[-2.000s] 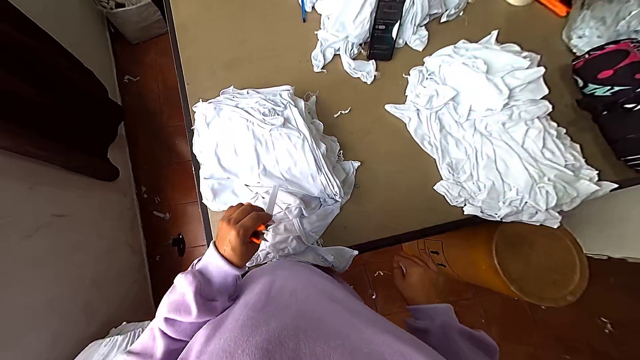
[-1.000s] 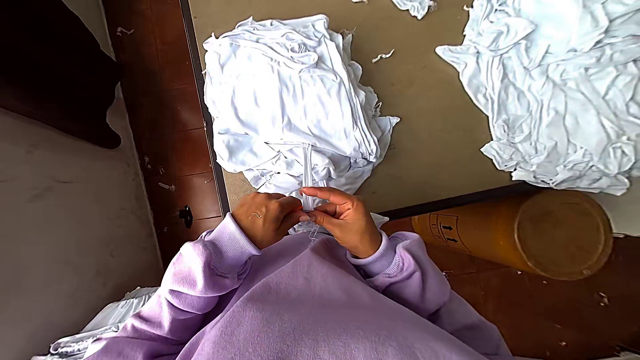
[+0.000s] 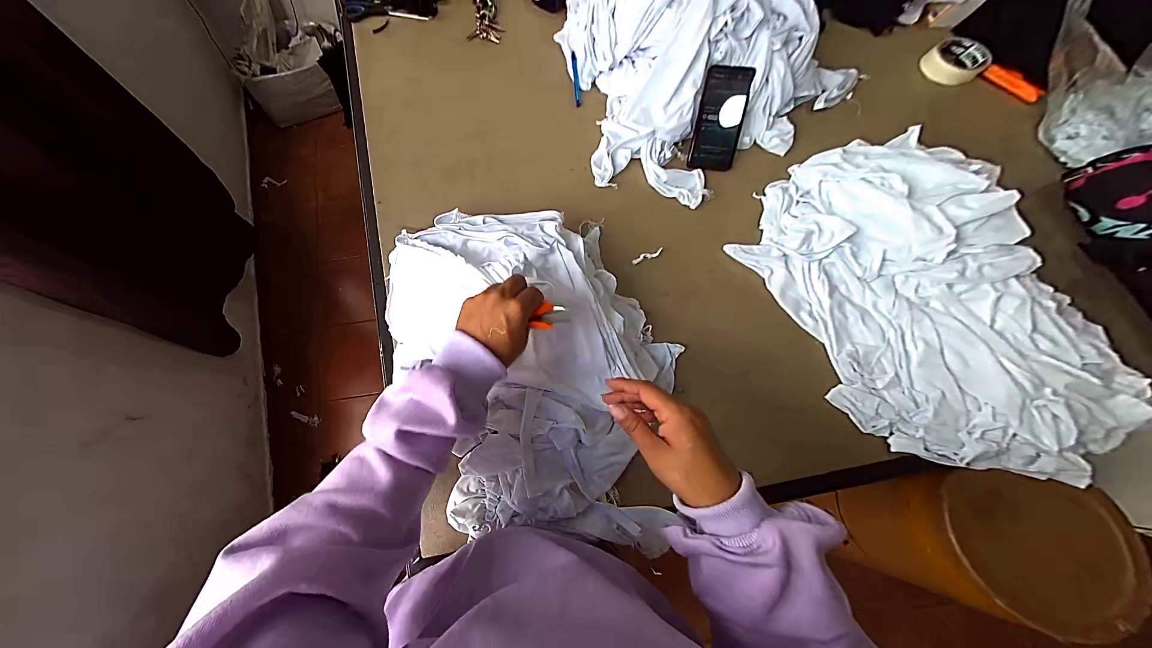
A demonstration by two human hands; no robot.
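Note:
Orange-handled thread snips stick out of my left hand, which is closed around them over a pile of white fabric pieces. At the pile's lower right edge is my right hand, its fingers apart and holding nothing that I can see. Whether its fingertips touch the cloth I cannot tell. Crumpled white pieces lie at the near end of this pile, by my lap. A second, larger pile of white fabric lies to the right.
At the far side of the table are another white fabric heap, a smartphone, a blue pen and a tape roll. A plastic bag sits far right. Beyond the near edge stands a brown drum.
My hands were together over a white strip at the pile's near end; they have since parted. The left has moved forward over the pile, the right to its side. The view has shifted.

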